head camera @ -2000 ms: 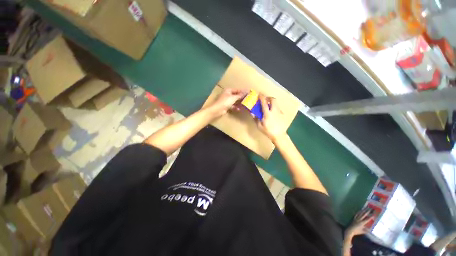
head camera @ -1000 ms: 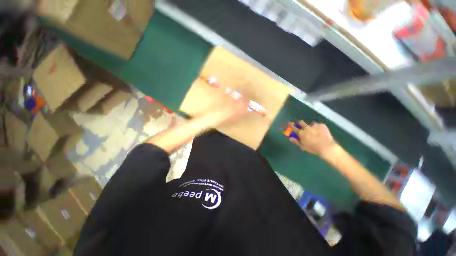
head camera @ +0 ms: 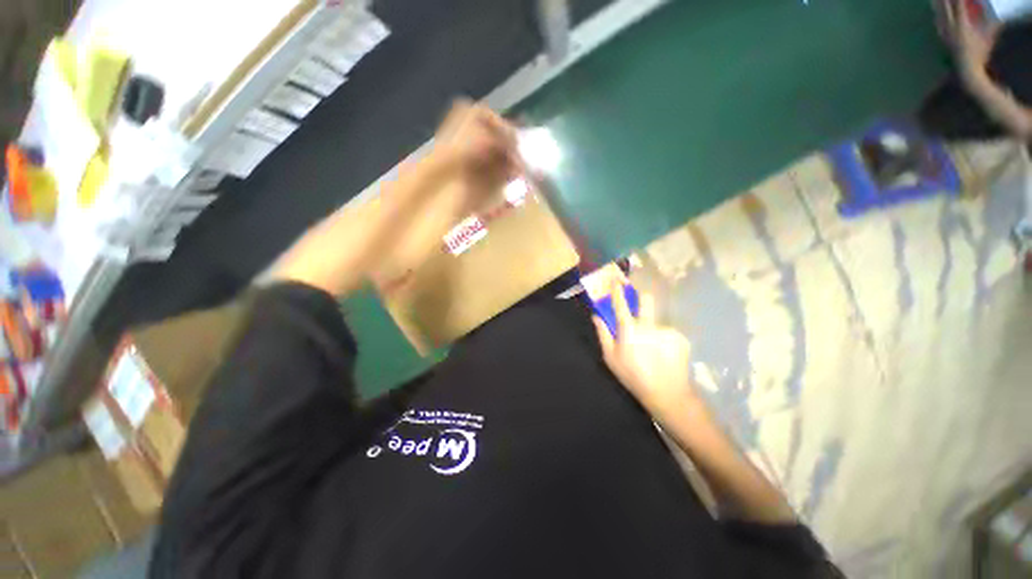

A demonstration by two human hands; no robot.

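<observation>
A closed brown carton lies in front of me. A tape line with red lettering runs along its top, with a small white sticker label over it. My left hand, blurred, is at the carton's far edge; its fingers are unclear. My right hand is at the carton's near right corner, closed around a blue and orange tape dispenser. The dispenser is beside the carton's end; whether it touches the carton cannot be told.
The green bench runs to the upper right, beside a black belt. Label strips hang from the white shelf at left. A labelled carton is at lower left. A blue stool stands on the floor. A person's arm shows at upper right.
The view has turned, and the carton now lies at another angle. My right hand has come from the bench to the carton's end with the dispenser. My left hand has moved to the far edge.
</observation>
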